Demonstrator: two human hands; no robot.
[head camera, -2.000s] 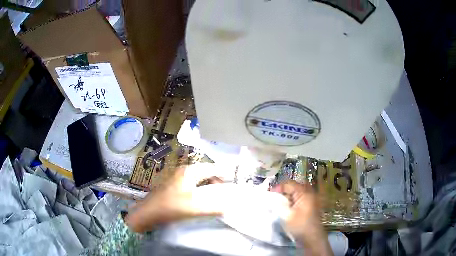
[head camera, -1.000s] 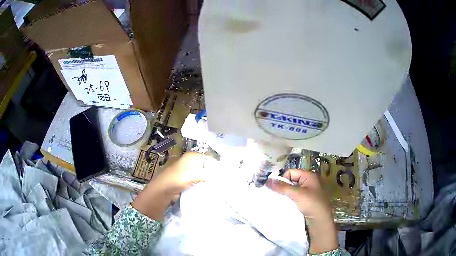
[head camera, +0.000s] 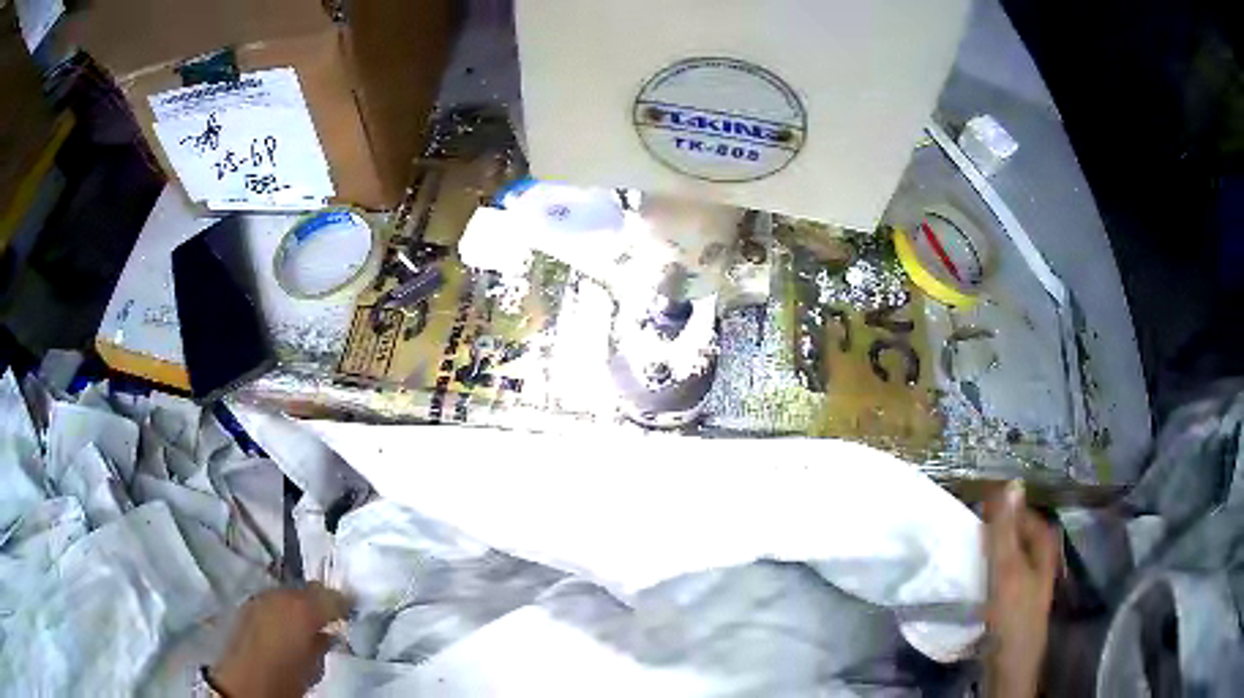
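Observation:
A white garment (head camera: 655, 511) lies spread across the front edge of the table and my lap, glaring under the lamp. My left hand (head camera: 280, 638) is low at the left, its fingers curled onto the garment's grey-white folds. My right hand (head camera: 1020, 586) is upright at the garment's right end, blurred; whether it grips cloth is unclear. The cream machine housing (head camera: 737, 82) with the TK-808 logo stands behind. Its brightly lit lower die (head camera: 664, 368) is uncovered, with no cloth on it.
Grey-white garment pile (head camera: 123, 518) at left, more cloth (head camera: 1201, 545) at right. Phone (head camera: 218, 307), pale tape roll (head camera: 325, 254) and cardboard box (head camera: 259, 82) stand left of the machine. Yellow tape roll (head camera: 936, 263) and white strip (head camera: 1003, 211) are at right.
Both hands have left the machine head and moved down and apart. The garment has come off the head and is spread along the front. The view has tilted down.

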